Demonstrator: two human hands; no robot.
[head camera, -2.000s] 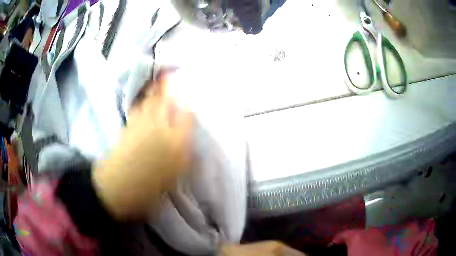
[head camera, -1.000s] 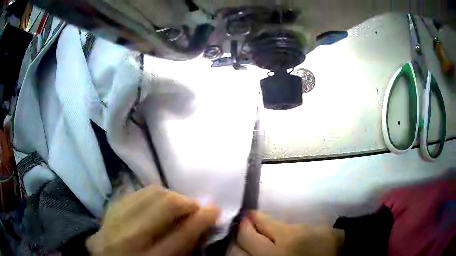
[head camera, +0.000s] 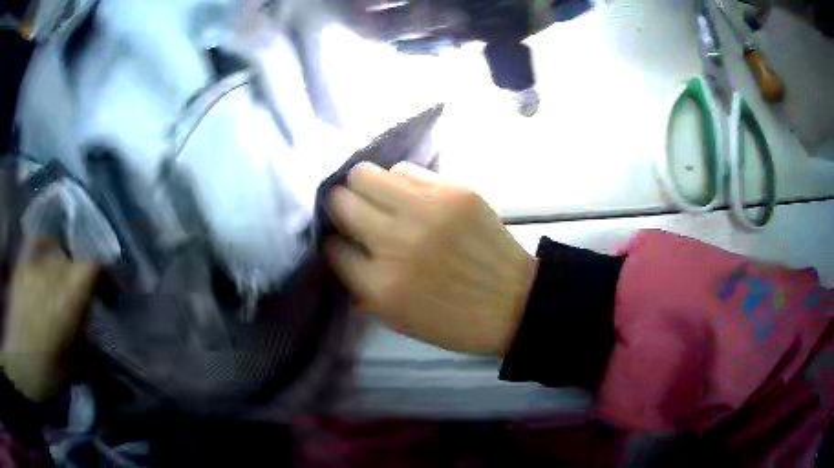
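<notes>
The garment body (head camera: 219, 183), with pale grey-white backing and dark seam strips, is bunched over the left and middle of the table, blurred. Its dark textured cloth (head camera: 247, 338) hangs in front, with a dark pointed corner rising just beyond my right hand. My right hand (head camera: 421, 256) is closed on the dark edge of the garment, left of the scissors. My left hand (head camera: 46, 311) is at the far left, blurred and partly cut off by the picture's edge, beside the cloth; its fingers do not show clearly.
The sewing machine head (head camera: 439, 18) is at the top, with a black knob (head camera: 510, 66) below it. A round metal disc (head camera: 527, 102) lies on the bed. Green-and-white scissors (head camera: 695, 146) and a wooden-handled tool (head camera: 764, 77) lie on the right. The table's front edge (head camera: 439, 384) runs below.
My hands have moved apart: the left to the far left, the right upward and left with the garment edge. The garment is turned over, showing more dark cloth. The camera view has shifted.
</notes>
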